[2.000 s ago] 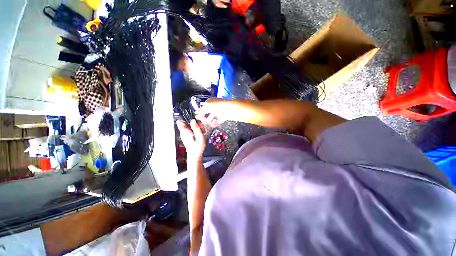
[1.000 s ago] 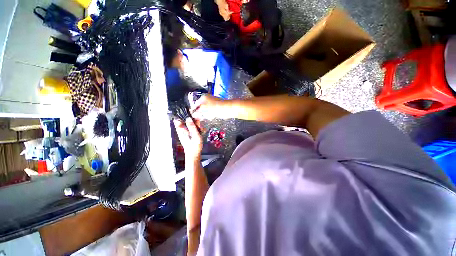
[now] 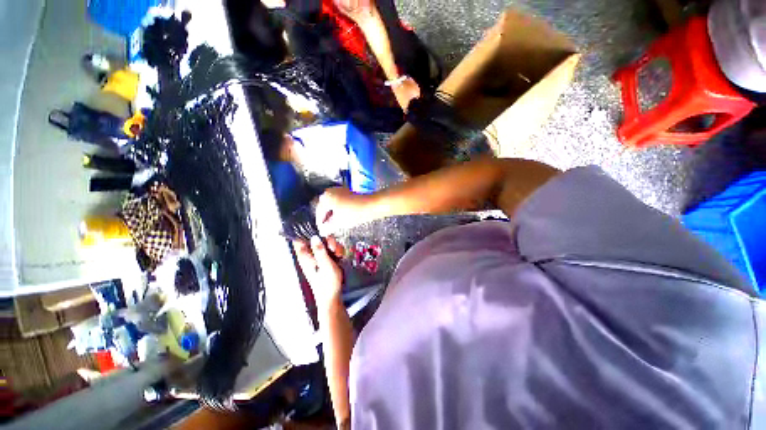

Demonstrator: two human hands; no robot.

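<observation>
The view is turned sideways, with the bench on the left. My right hand is closed at the bench's near edge, its fingers on thin black cable ends. My left hand is just below it in the picture, its fingertips pinching the same dark strands. Fingers and blur hide the exact ends. A long heap of glossy black cables lies along the white bench and hangs over its end.
A blue bin with pale contents stands beside the bench. Beyond are an open cardboard carton, a red stool and a larger blue bin. Another person's hand is near black cables at the carton. A checked bag lies behind the heap.
The view has shifted, so the bench things sit lower in the picture. The other person's forearm and hand now show near the carton. My hands remain together on the cable ends.
</observation>
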